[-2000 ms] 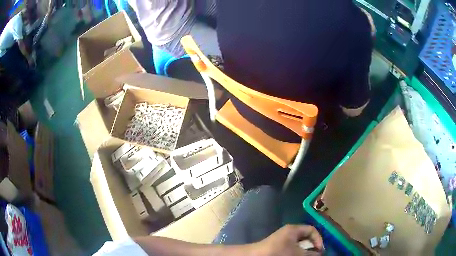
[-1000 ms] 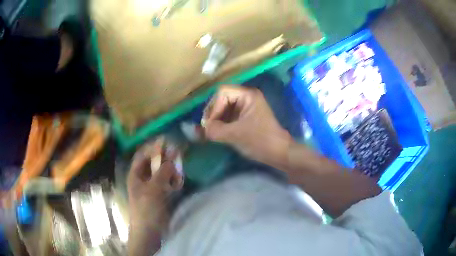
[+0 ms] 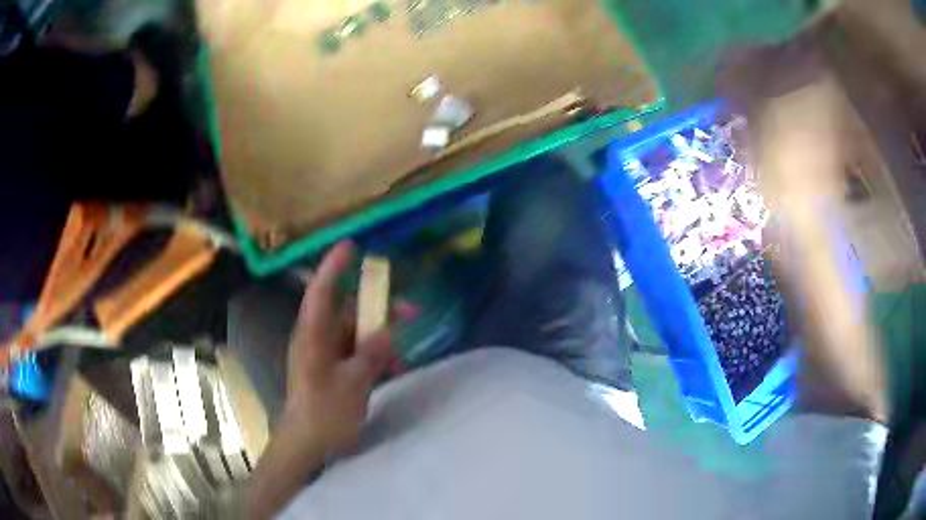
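Note:
My left hand [image 3: 330, 361] is palm-up over the lap at the lower left centre, its thumb and fingers around a pale cream, flat-sided housing piece [image 3: 374, 295]. My right forearm is a blurred streak crossing the right side of the blue bin. My right hand [image 3: 802, 117] is smeared at its upper end, and its fingers and anything in them cannot be made out. Several small silver-white pouch cells [image 3: 437, 136] lie near the near edge of the brown cardboard liner [image 3: 305, 132]. Small green boards [image 3: 371, 22] lie in rows at its far side.
A green crate rim [image 3: 447, 183] borders the liner. The blue bin [image 3: 665, 274] at right holds white and pink pieces [image 3: 701, 203] and many dark small parts [image 3: 739, 320]. An orange chair [image 3: 152, 279] and white plastic frames [image 3: 183, 406] are at left. A person's dark clothing [image 3: 71, 132] shows upper left.
My right hand has left the lap and swung right, past the blue bin. My left hand still holds the pale piece, now more upright and visible. The view turned from the cartons to the lap.

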